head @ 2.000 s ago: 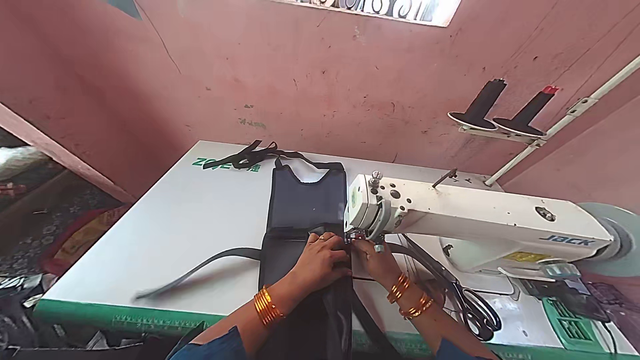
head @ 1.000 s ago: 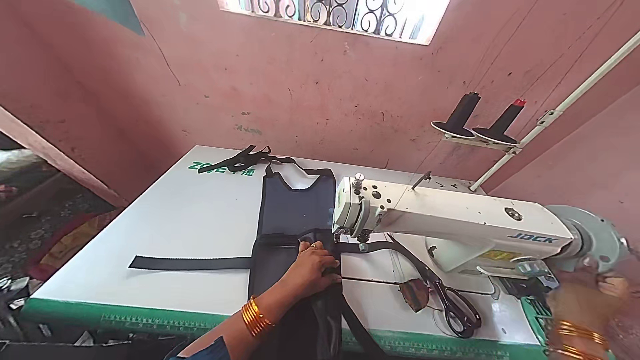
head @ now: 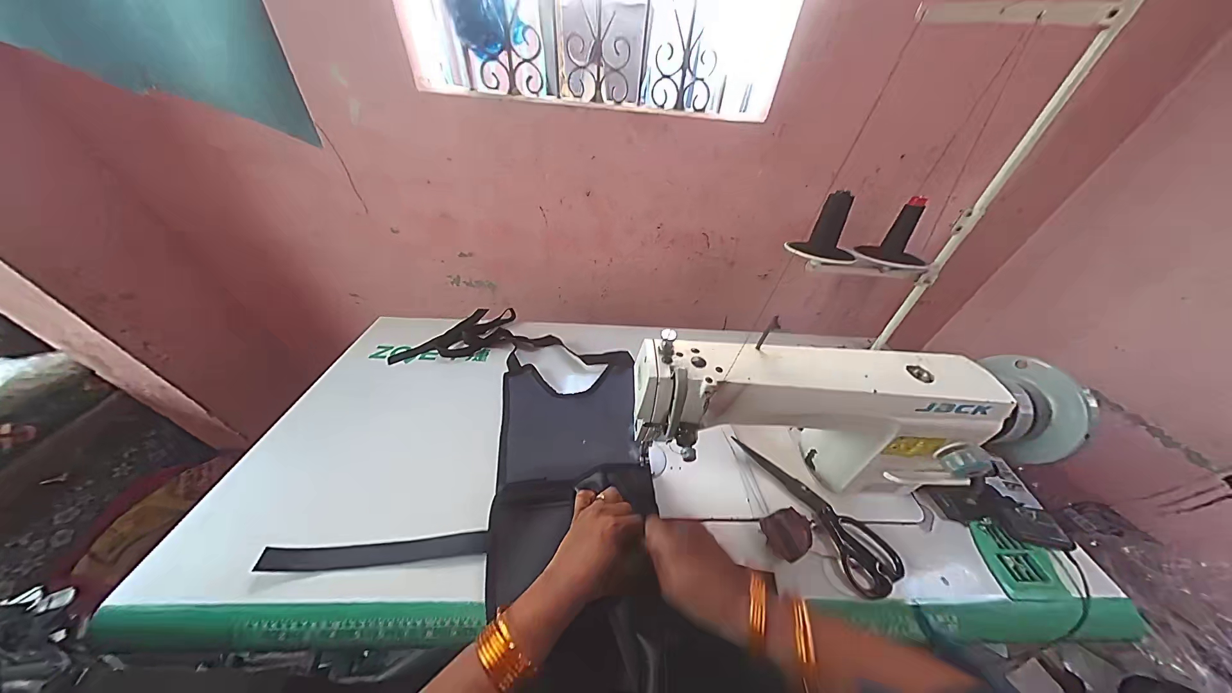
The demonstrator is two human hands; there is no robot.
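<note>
Black fabric piece (head: 568, 433) with a curved neckline and straps lies by the needle end of a white Jack sewing machine (head: 818, 390). My left hand (head: 602, 539) grips a bunched fold of the fabric just in front of the presser foot. Close beside it on the right, my right hand (head: 688, 563) is blurred and at the fabric's right edge; its fingertips are not clear. One black strap (head: 371, 553) extends left across the table, and another tangled strap (head: 467, 337) lies at the back. Black-handled scissors (head: 828, 515) rest right of my hands.
The white sewing table (head: 385, 452) has a green front edge with a ruler scale. A dark reddish-brown object (head: 786, 534) lies beside the scissors. Two black thread cones (head: 833, 226) stand on a holder at the back right. A green tray (head: 1025, 563) sits at the right.
My right hand has come from the machine's handwheel back to the fabric beside my left hand. The strap on the right that lay near the scissors no longer shows there.
</note>
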